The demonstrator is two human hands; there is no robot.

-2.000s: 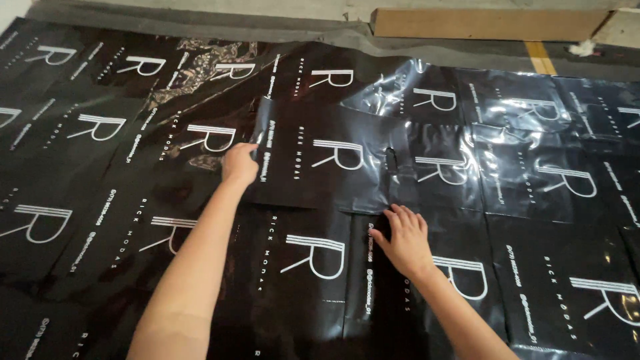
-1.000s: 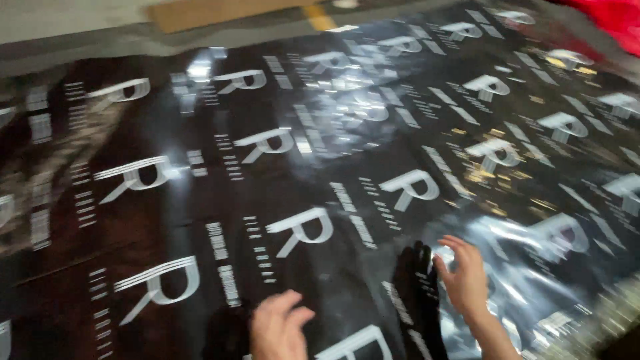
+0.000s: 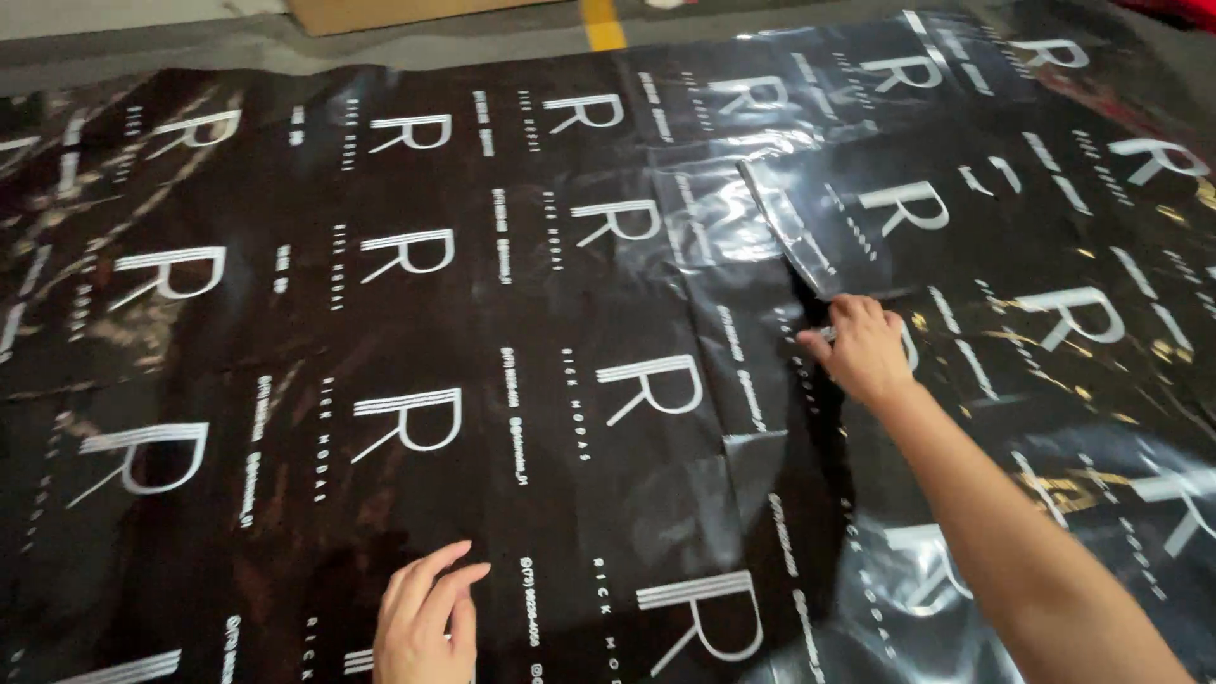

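Note:
Black glossy plastic sheeting (image 3: 532, 313) with repeated white printed letters and lines of writing spreads across most of the view, in overlapping pieces. My right hand (image 3: 860, 347), right of centre, pinches the raised edge of one plastic piece (image 3: 798, 223) between thumb and fingers; that edge stands up and runs away to the upper left from my fingertips. At the bottom, left of centre, my left hand (image 3: 429, 613) is over the sheeting with its fingers apart and nothing in it. Whether it touches the plastic I cannot tell.
Behind the far edge of the plastic lies a grey floor with a yellow painted stripe (image 3: 603, 24). A brown cardboard piece (image 3: 380, 11) rests on that floor at the top left. Something red (image 3: 1178, 11) shows in the top right corner.
The view has swung to the right. Two seconds ago my left hand held a plastic edge; now it is empty. My right hand, empty one second ago, now grips a raised edge.

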